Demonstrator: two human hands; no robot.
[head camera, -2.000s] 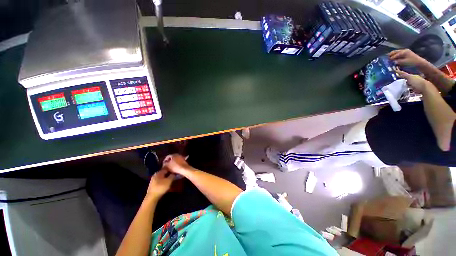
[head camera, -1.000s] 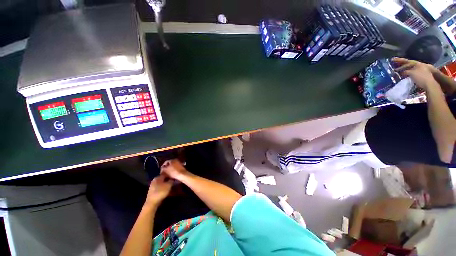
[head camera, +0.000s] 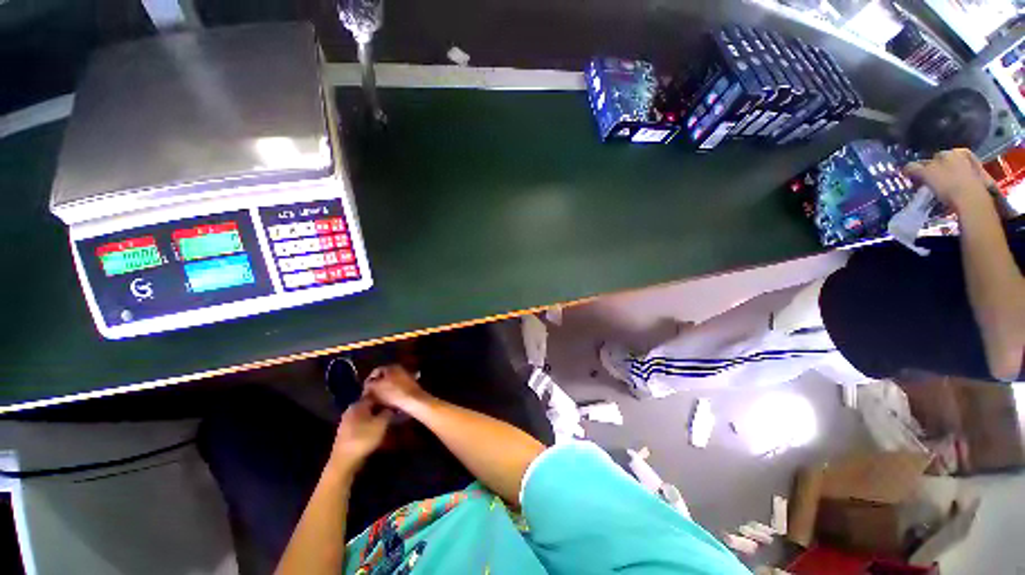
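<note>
My left hand (head camera: 365, 427) and my right hand (head camera: 393, 388) are together over my lap, below the bench edge, fingers touching. I cannot tell whether anything small is between them. The digital bench scale (head camera: 202, 124) stands on the green bench (head camera: 506, 191) at the left, its steel pan bare and its displays lit. Both hands are away from the scale. A dark blue product box (head camera: 625, 99) stands at the bench's back edge, beside a row of stacked boxes (head camera: 770, 88).
A coworker in a dark top (head camera: 927, 298) at the right has a hand at another blue box (head camera: 856, 191) with a white piece on it. A metal stem (head camera: 366, 67) stands behind the scale. White paper scraps (head camera: 701, 422) and an open cardboard carton (head camera: 860, 494) lie on the floor.
The view has shifted slightly, so the bench and scale sit lower. My hands stay together. The coworker's hand has moved at the far box, and the white piece there has changed shape.
</note>
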